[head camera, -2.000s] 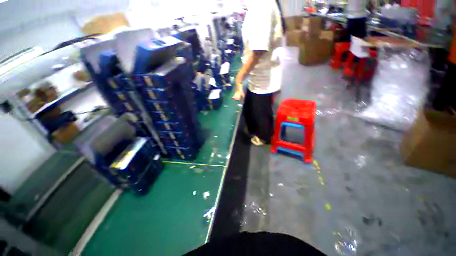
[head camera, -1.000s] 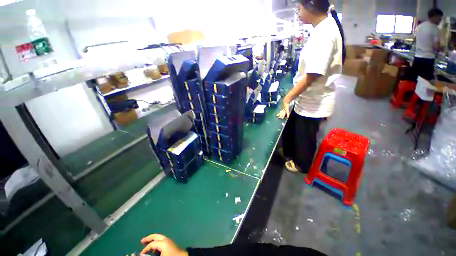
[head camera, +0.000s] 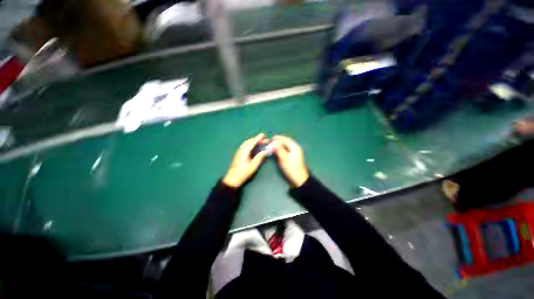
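Observation:
A small dark item (head camera: 262, 148) is held between my two bare hands above the green bench (head camera: 193, 157). It is blurred, so I cannot tell what it is. My left hand (head camera: 246, 160) is on its left side, with fingers curled round it. My right hand (head camera: 290, 159) is on its right side, with fingertips touching it. The fingers hide part of the item.
Dark blue box stacks (head camera: 427, 76) stand at the back right, with an open box (head camera: 357, 73) beside them. White printed sheets (head camera: 155, 102) lie at the back left. A metal post (head camera: 225, 52) rises behind. A red stool (head camera: 497, 239) and part of a person (head camera: 492, 175) are at the right.
The view has turned left and down to the bench in front of me. Both hands now show, together on the small item. Earlier only one hand showed at the bottom edge.

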